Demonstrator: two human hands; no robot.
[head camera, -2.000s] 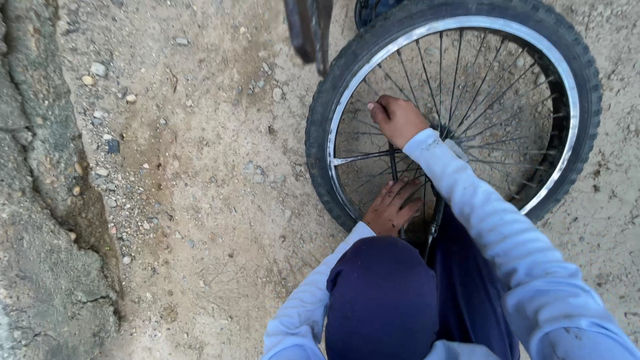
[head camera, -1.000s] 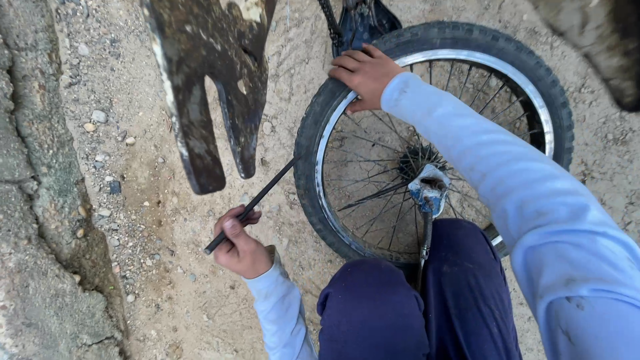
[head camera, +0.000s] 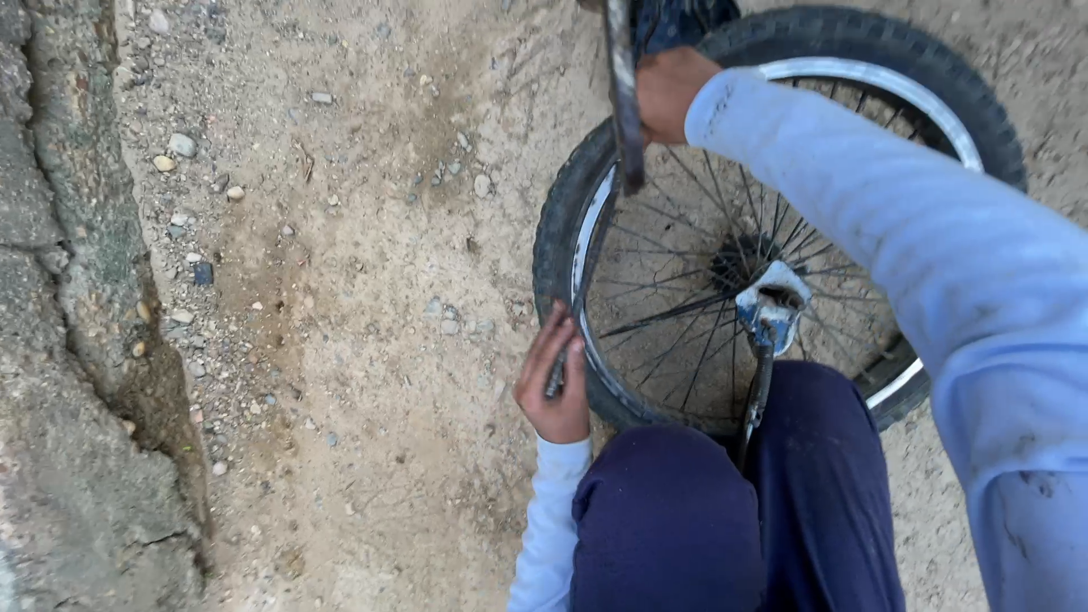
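A bicycle wheel with a knobby tire (head camera: 565, 229) and a silvery rim lies below me, its dark spokes running to a hub with sprockets (head camera: 738, 259). Beside the hub is a worn blue and white metal piece (head camera: 784, 297). At the tire's left edge, my left hand (head camera: 554, 374) is closed on a dark metal rod (head camera: 557, 374), whose far part runs up along the rim. My right hand (head camera: 674, 92) is at the top left of the tire, its fingers largely hidden behind a dark metal piece (head camera: 626, 102), so its grip cannot be made out.
My knees (head camera: 671, 501) are close to the wheel's lower side. Dirt ground with small stones (head camera: 182, 144) extends to the left, up to a cracked concrete edge (head camera: 102, 280). A dark blue object (head camera: 680, 24) sits at the top, beside the tire.
The rod in my left hand pointed away from the tire a second ago; now it lies along the rim, with that hand at the tire. The large metal piece overhead shows edge-on now.
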